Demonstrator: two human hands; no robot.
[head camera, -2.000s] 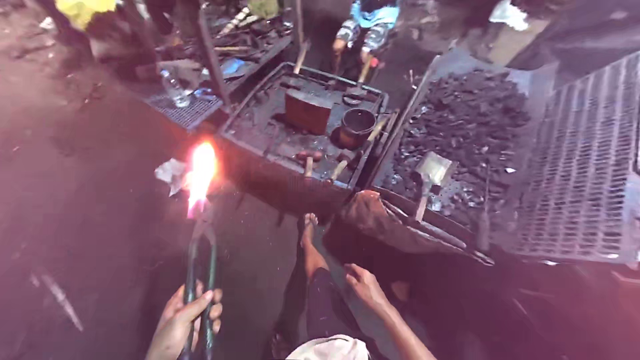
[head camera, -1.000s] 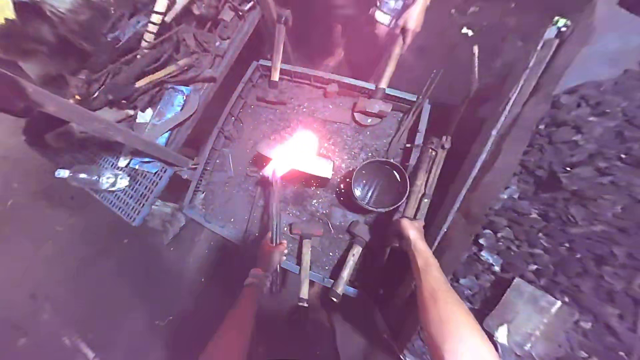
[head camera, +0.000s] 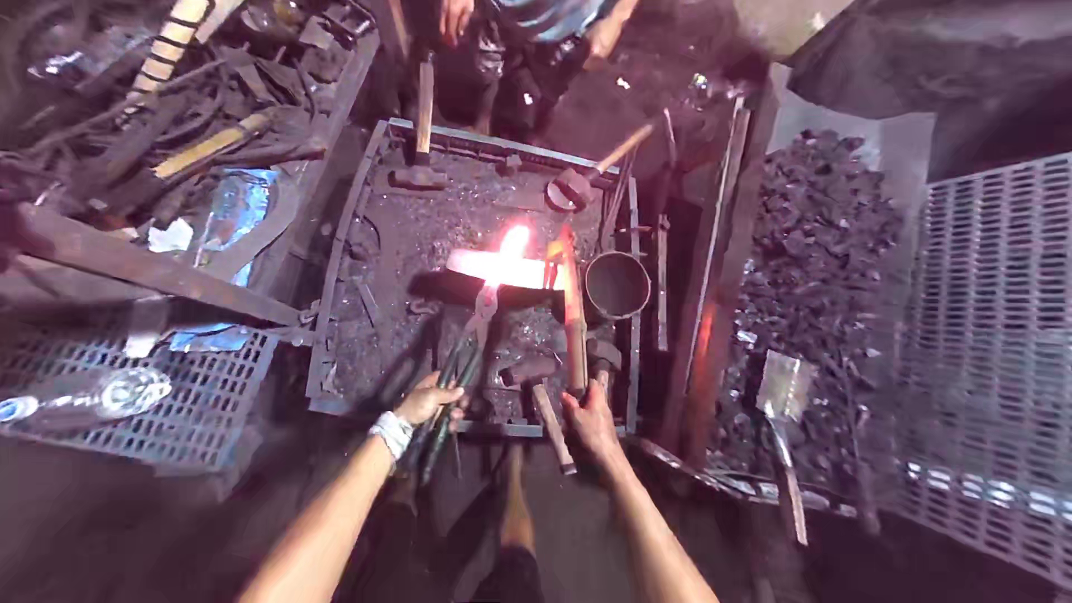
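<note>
My left hand (head camera: 431, 402) grips the handles of metal tongs (head camera: 483, 314), and their jaws reach a glowing hot piece of metal (head camera: 517, 243). That piece lies over an anvil block (head camera: 469, 266) whose top is lit by its glare. My right hand (head camera: 589, 410) is closed around a wooden stick (head camera: 575, 335), which points away from me towards the right end of the block. Right of the stick stands a round metal pot (head camera: 618, 285). Close to my hands lie a hammer (head camera: 529, 371) and a second hammer head (head camera: 603, 355).
A shallow framed tray (head camera: 320, 368) surrounds the block; a sledgehammer (head camera: 419, 177) and another hammer (head camera: 569, 190) lie at its far side. Beyond sits another person (head camera: 544, 21). Scrap (head camera: 167, 126) and a plastic bottle (head camera: 126, 394) are left; charcoal (head camera: 821, 251) and a small shovel (head camera: 785, 385) are right.
The glowing metal, raised in the tongs two seconds ago, is now at the block. My right hand, empty then, now holds the stick, one of those beside the pot a second ago. The view has moved closer.
</note>
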